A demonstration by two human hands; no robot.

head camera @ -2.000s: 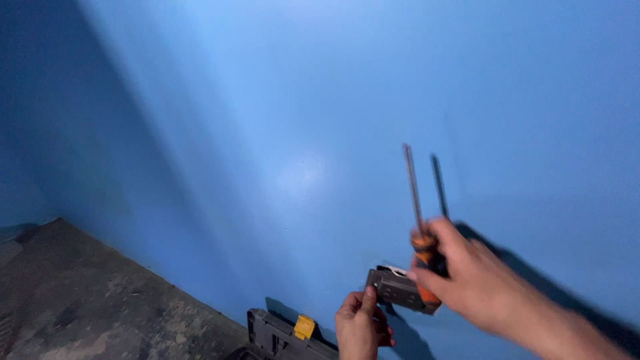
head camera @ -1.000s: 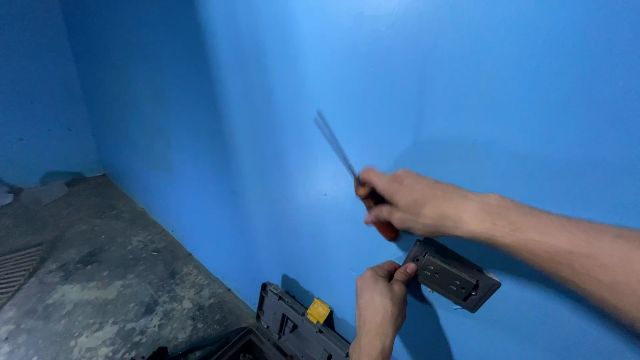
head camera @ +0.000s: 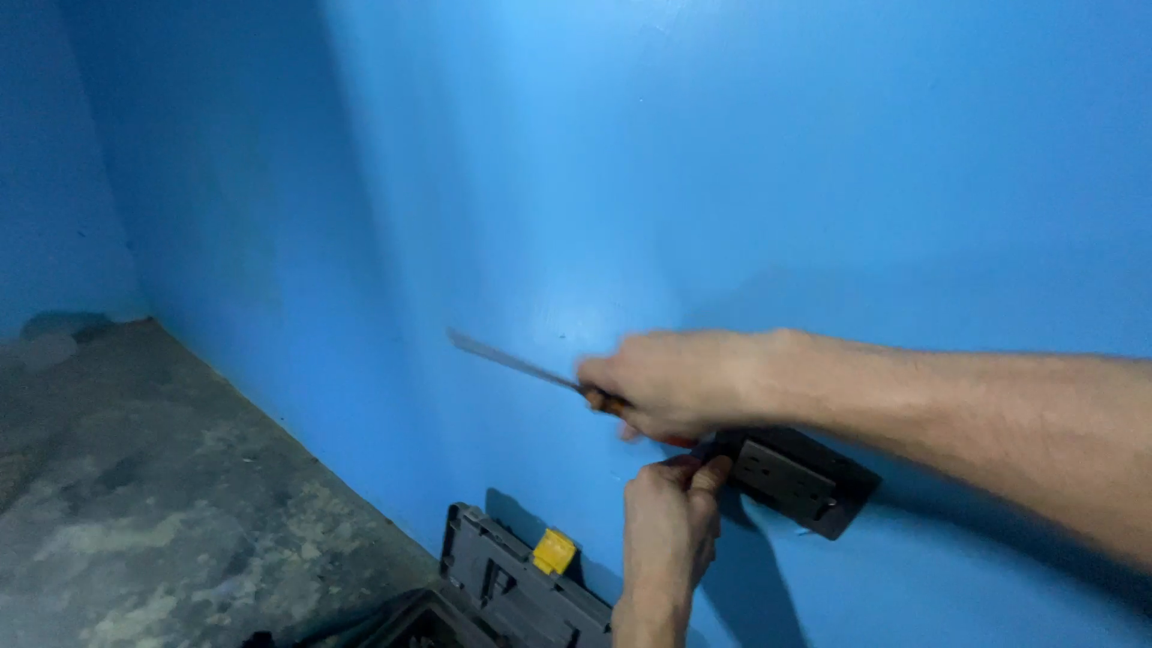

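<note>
A dark electrical outlet with its cover plate (head camera: 792,481) sits tilted against the blue wall at the lower right. My left hand (head camera: 670,526) pinches its left end between thumb and fingers. Just above and to the left, my right hand (head camera: 675,382) is closed around the orange and black handle of a screwdriver (head camera: 517,364), whose long shaft points left and slightly up, away from the outlet. The right hand and the shaft are blurred, and the end of the handle lies close to my left fingertips. The back of the outlet is hidden.
Below the hands, an open dark plastic toolbox (head camera: 531,589) with a yellow latch (head camera: 553,551) stands against the blue wall (head camera: 558,180). Worn concrete floor (head camera: 198,504) spreads to the left, up to the room's corner. My right forearm crosses in front of the wall.
The screwdriver has swung from pointing up to pointing left, its handle now nearer the outlet's left end. My left hand stays at the outlet.
</note>
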